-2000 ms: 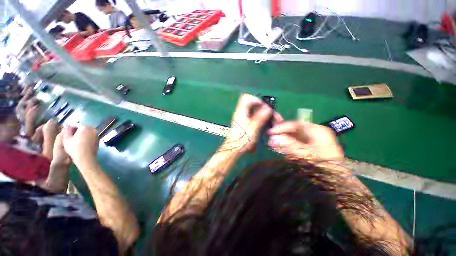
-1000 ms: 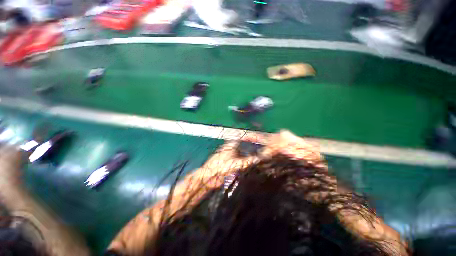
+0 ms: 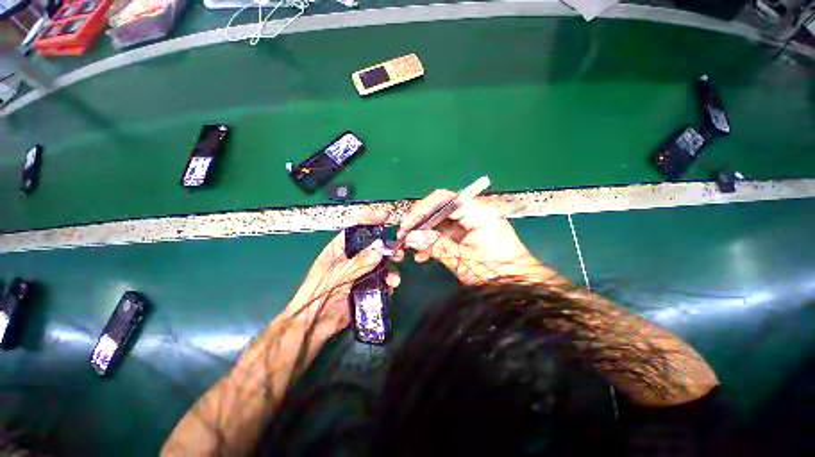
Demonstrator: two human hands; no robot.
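My left hand point(image 3: 335, 277) holds a black phone unit point(image 3: 372, 312) upright in the picture, over the bench just below the metal edge strip. The unit has a silvery patch at its lower end and a dark upper end. My right hand point(image 3: 460, 234) grips a slim pen-like tool point(image 3: 444, 211) with a pale end, slanting down left. The tool's tip is by my left thumb at the phone's middle; whether it touches the phone is hidden. Hair covers part of the lower view.
Black phone units point(image 3: 332, 162) lie on the green belt point(image 3: 536, 116), one with a small round module point(image 3: 340, 191) beside it. A gold phone point(image 3: 388, 74) lies farther back. More phones point(image 3: 118, 332) lie on the bench at left. A red tray point(image 3: 73, 25) stands far left.
My hands came back from over the belt to the bench side, and a phone and tool now show in them. The view turned right; belt phones appear farther left.
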